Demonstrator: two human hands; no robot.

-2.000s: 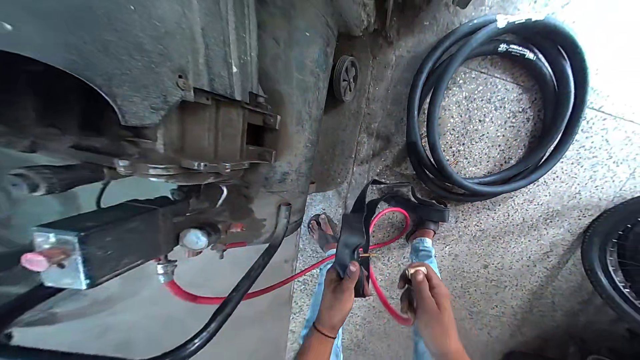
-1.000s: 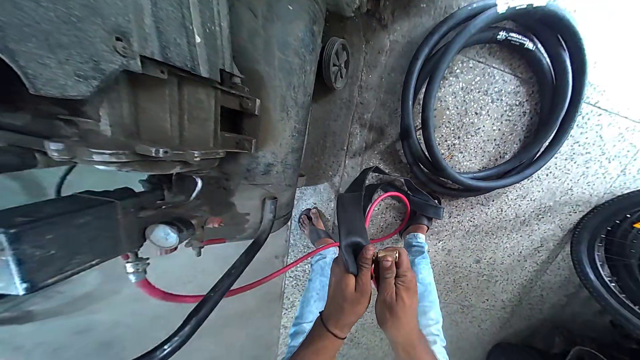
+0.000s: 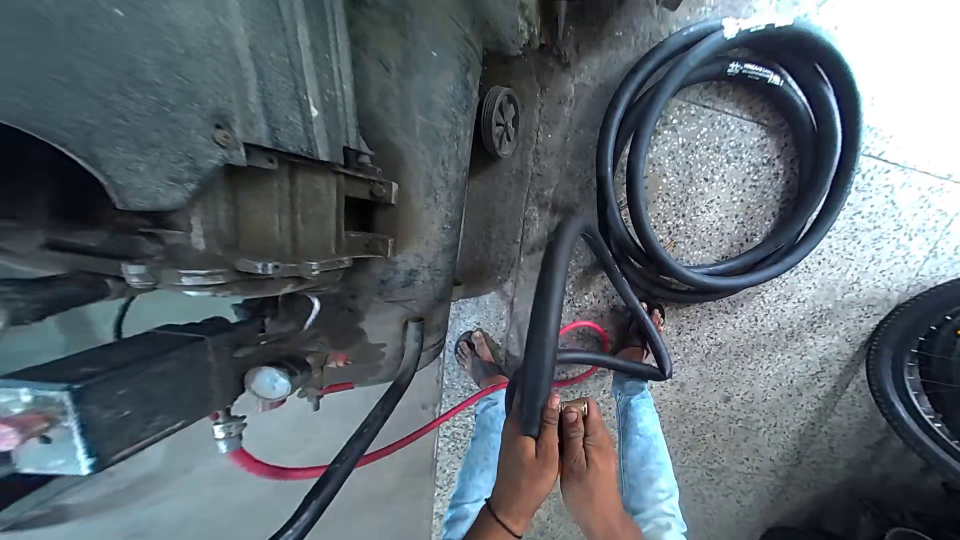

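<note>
My left hand grips a black rubber inner tube, which rises from the fingers, bends over at the top and loops down to the right. It looks rounder, as if filled with air. Right against it, my right hand is closed on a small brass-coloured fitting, mostly covered by the fingers. A red air hose runs from a metal clamp beside a pressure gauge, passes behind the tube and curls round between my feet. Its end at the hands is hidden.
Several coiled black tubes lie on the speckled floor at upper right. A spoked wheel with a tyre is at the right edge. A large metal tank with a small wheel stands at left, a black pipe in front.
The tube was flat and limp two seconds ago and is now swollen and rounded, standing up in a bent loop. My right hand was apart from my left and has come against it.
</note>
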